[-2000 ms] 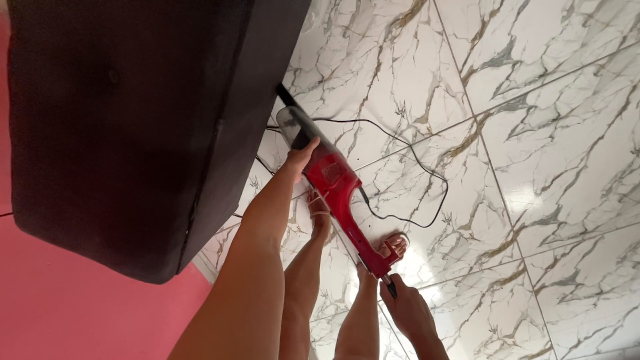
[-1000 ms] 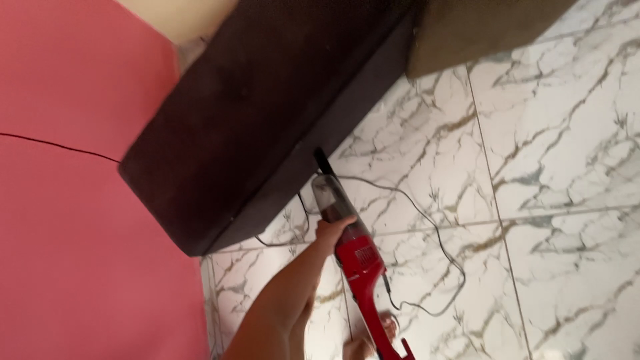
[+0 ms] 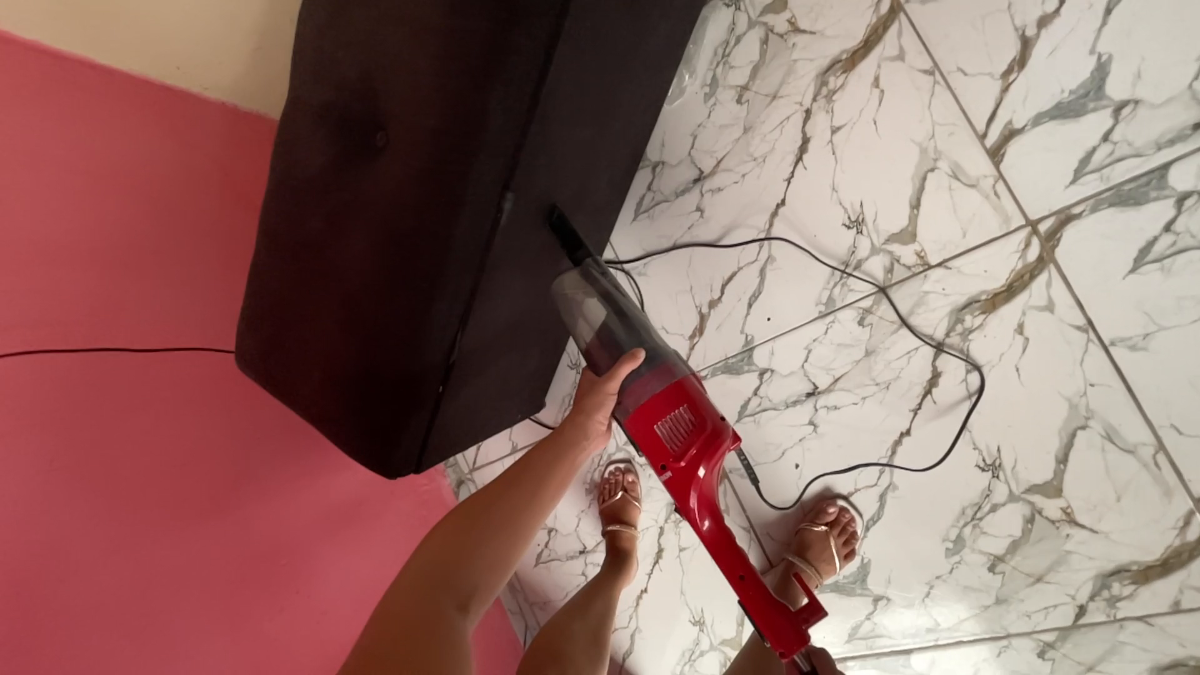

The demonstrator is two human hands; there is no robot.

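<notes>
A red stick vacuum cleaner (image 3: 675,422) with a clear dust canister slants across the middle of the head view. My left hand (image 3: 600,403) supports it from beneath at the canister, thumb over the side. At the bottom edge, the fingers of my right hand (image 3: 823,662) close around the rear end of its handle; the rest of that hand is cut off. The black narrow nozzle (image 3: 568,234) points at the side panel of a dark upholstered sofa (image 3: 403,216) and overlaps it; whether it touches the fabric cannot be told.
A black power cord (image 3: 980,375) loops over the marble-patterned tile floor (image 3: 1078,375) near my sandalled feet (image 3: 816,544). Behind the sofa stands a pink wall (image 3: 141,487) with a thin dark cable (image 3: 112,351) running across it.
The nozzle, near the sofa's lower edge one second ago, now lies farther up over its side panel. My right hand, out of view then, shows again at the bottom edge. The view has shifted.
</notes>
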